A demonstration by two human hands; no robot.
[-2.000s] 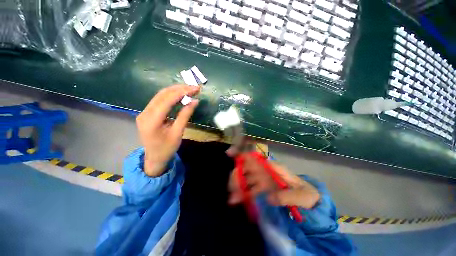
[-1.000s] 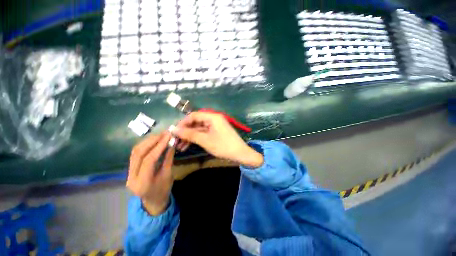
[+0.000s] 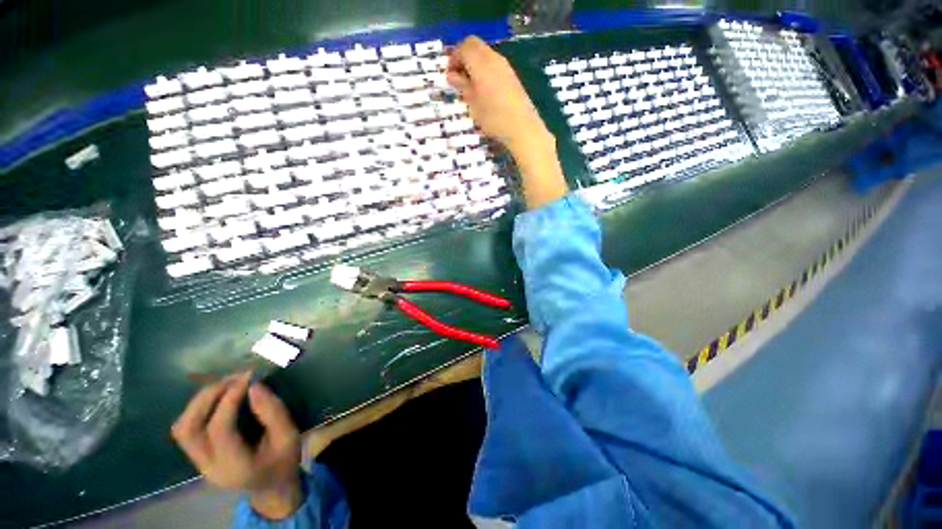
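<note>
My left hand (image 3: 240, 439) is low over the front of the bench, fingers curled and apart, with no part visible in it. My right hand (image 3: 496, 95) reaches to the far right corner of the nearest tray of white parts (image 3: 279, 155). Its fingertips are together; whether they hold a part cannot be told. Red-handled pliers (image 3: 444, 313) lie on the mat, handles spread, with a pale block (image 3: 344, 276) at the jaws. Two white pieces (image 3: 277, 349) lie side by side between the pliers and my left hand.
A clear bag of loose white parts (image 3: 62, 310) lies at the left. One loose white piece (image 3: 82, 156) lies behind it. Two more filled trays (image 3: 651, 114) (image 3: 780, 83) stand to the right. Fine strands lie near the pliers. Yellow-black floor tape (image 3: 770, 305) runs at right.
The pliers, earlier in my right hand, now lie on the mat. My right hand has left my left hand and moved out to the tray's far corner. The view has shifted.
</note>
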